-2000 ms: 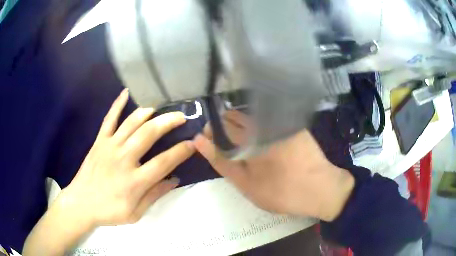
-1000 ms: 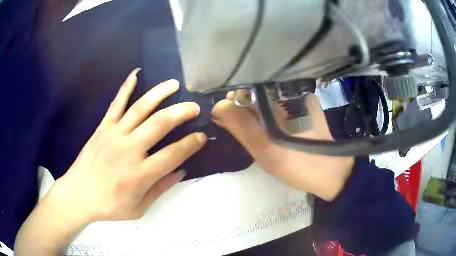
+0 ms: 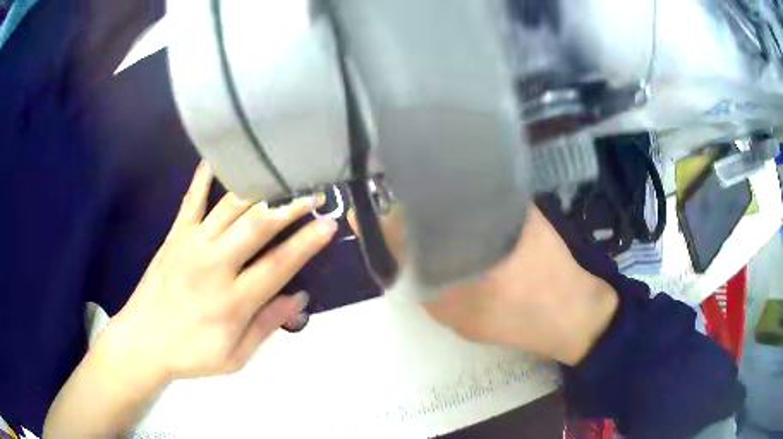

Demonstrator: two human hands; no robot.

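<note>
Dark navy fabric (image 3: 129, 129) covers the left of the white table and runs under the sewing machine head (image 3: 275, 94). My left hand (image 3: 197, 291) lies palm down on the fabric, fingers spread, fingertips close to the bright curved spot by the needle area (image 3: 329, 206). My right hand (image 3: 506, 291) is on the right side of the needle area. Its fingers are mostly hidden behind the machine head, so I cannot tell whether they grip the cloth. A small dark thing shows at my left thumb tip; too small to tell what.
The white table (image 3: 361, 369) has a ruler-marked front edge. Black shear handles (image 3: 657, 193) lie right of the machine head. A smartphone (image 3: 708, 214) lies at the right on something yellow. A red basket (image 3: 728, 313) stands below the table's right edge.
The view has shifted, so the machine head now covers more of my right hand's fingers than one second ago. My left hand stays on the fabric; its fingertips are now nearer the machine head.
</note>
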